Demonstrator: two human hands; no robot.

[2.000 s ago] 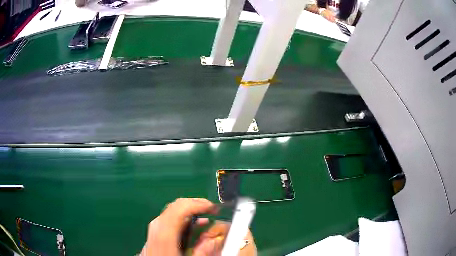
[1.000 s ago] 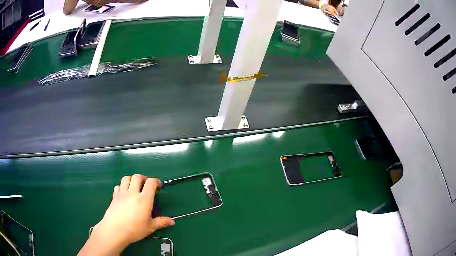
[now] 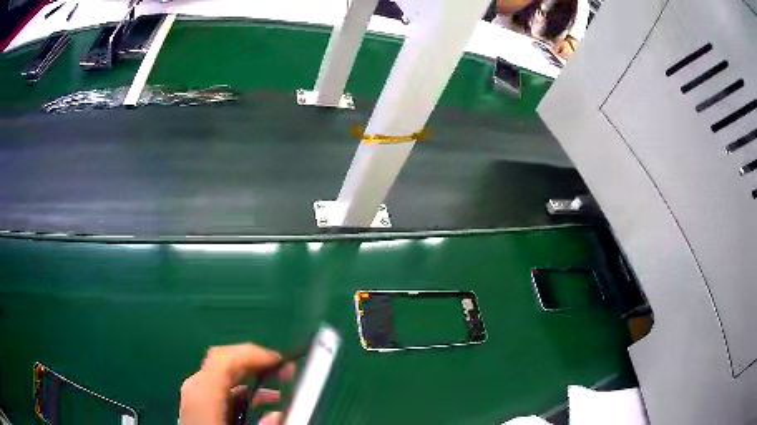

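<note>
My left hand (image 3: 220,386) is at the bottom, left of centre, blurred and cut off by the lower edge. It holds a phone middle frame (image 3: 312,378) raised and seen nearly edge-on, as a bright silver bar. More fingertips show between the hand and the bar; I cannot tell whether they belong to my right hand. Another middle frame (image 3: 421,320) lies flat on the green surface right of the held one, with orange marks at its left end and pale parts at its right end.
Another frame (image 3: 83,400) lies lower left, and one (image 3: 568,288) beside the grey machine housing (image 3: 664,199). White cloth or paper (image 3: 608,406) is lower right. Beyond the dark belt (image 3: 166,178) stand white posts (image 3: 394,116), crumpled film (image 3: 187,96) and dark stacked pieces (image 3: 101,46). A person sits opposite.
One second ago my left hand gripped a frame lying flat; now a frame is held up edge-on. The view has shifted, and the flat frames lie in different places in it.
</note>
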